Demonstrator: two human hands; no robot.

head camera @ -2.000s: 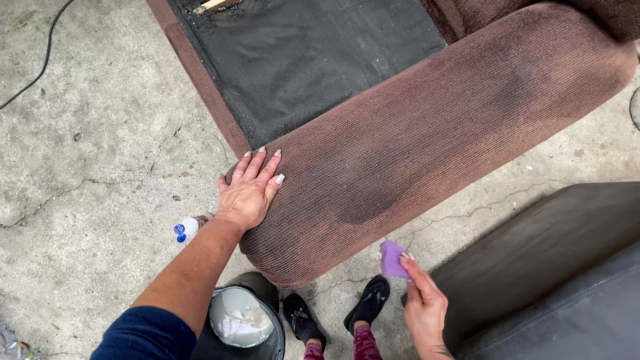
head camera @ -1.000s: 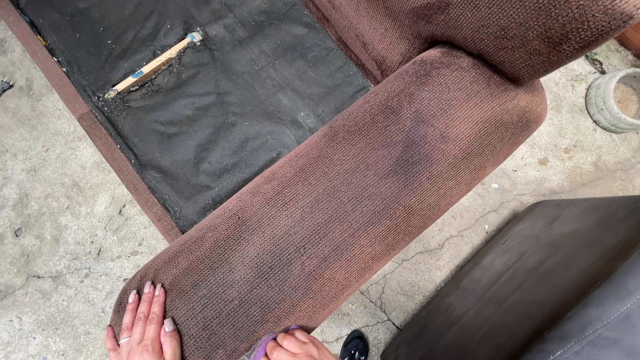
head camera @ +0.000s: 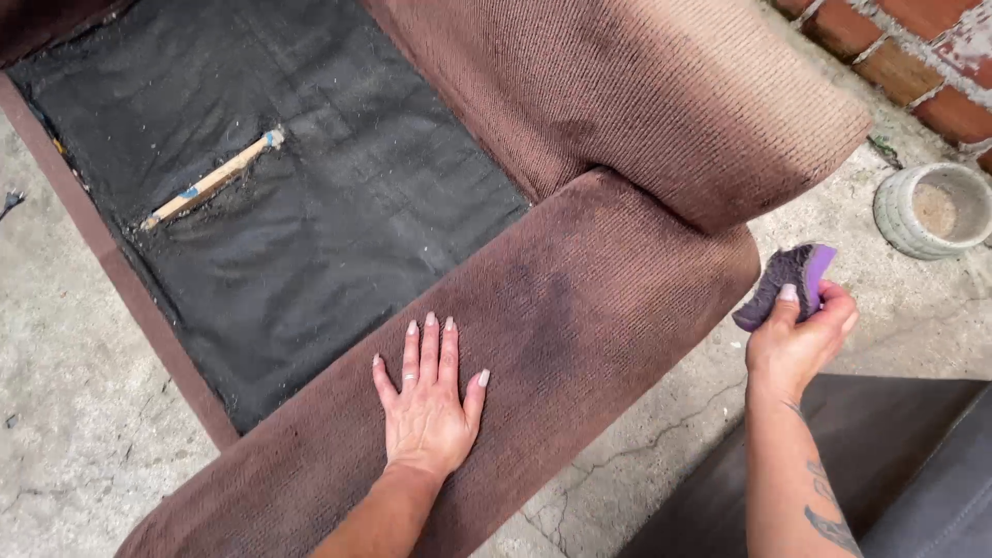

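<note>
My left hand [head camera: 432, 411] lies flat with its fingers spread on the brown ribbed sofa armrest [head camera: 635, 310]. To its right, a dark patch marks the armrest fabric. My right hand [head camera: 794, 333] grips a purple sponge [head camera: 790, 283] with a dark, rough face, held off the armrest's right edge above the floor. Left of the armrest is the sofa's seat frame, covered in black cloth [head camera: 333, 256]. Through that cloth shows a wooden slat [head camera: 213, 180]. The brown backrest [head camera: 643, 93] meets the armrest's far end.
A round stone-like pot [head camera: 934, 209] stands on the cracked concrete floor [head camera: 70, 372] at the right. Behind it is a brick wall [head camera: 907, 66]. Dark grey upholstered furniture [head camera: 914, 465] fills the lower right corner. A plug [head camera: 12, 203] lies at the left edge.
My left hand has moved from the armrest's near end farther along it. My right hand, low by the armrest's near side a second ago, is now out past its right edge with the sponge. The view has shifted.
</note>
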